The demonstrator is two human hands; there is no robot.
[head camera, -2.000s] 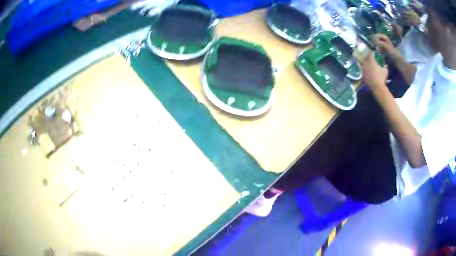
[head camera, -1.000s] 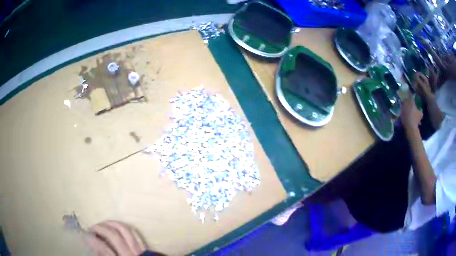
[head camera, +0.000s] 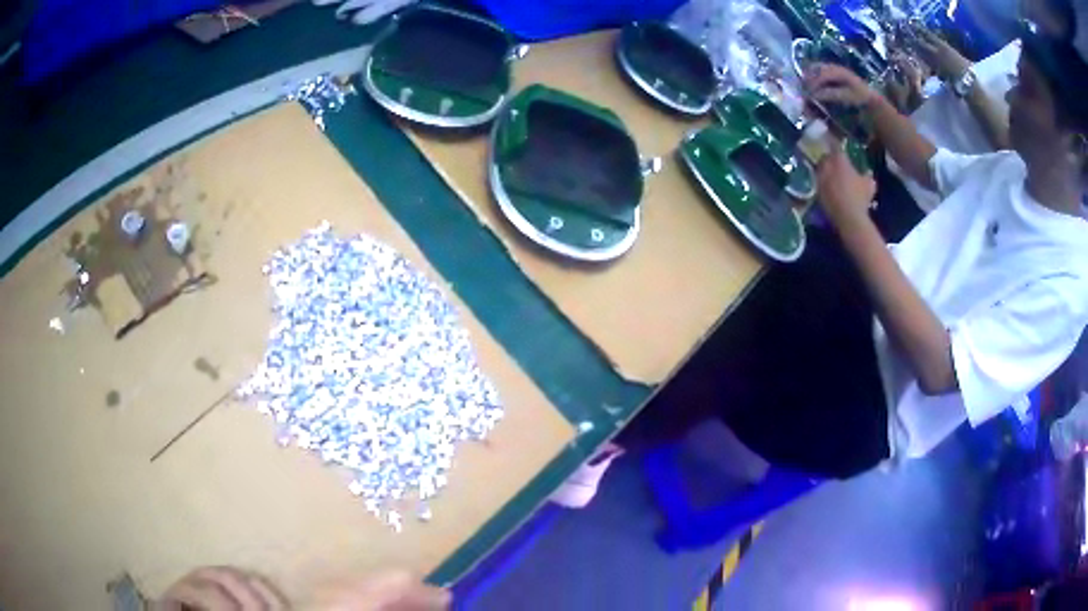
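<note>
A wide pile of small silver-white fittings (head camera: 376, 358) lies on the tan cardboard mat (head camera: 72, 477). My left hand (head camera: 223, 590) is at the bottom edge, left of centre, with only its upper part showing. A small greyish thing (head camera: 123, 588) is beside it. My right hand (head camera: 384, 591) is blurred at the bottom edge, below the pile. The picture's edge cuts off both hands, and whether they hold anything is hidden. A brown cardboard block (head camera: 143, 281) with two whitish round pieces stands left of the pile, amid dark stains.
Green housings with pale rims (head camera: 567, 173) lie beyond the green strip (head camera: 477, 269). A smaller heap of fittings (head camera: 320, 96) is at the strip's far end. A neighbouring worker (head camera: 990, 287) handles parts at the right. A blue stool (head camera: 716, 489) is below the bench edge.
The view has swung, so the bench things sit further left and the neighbour shows more. My left hand remains at the bottom edge. My right hand now shows beside it, blurred.
</note>
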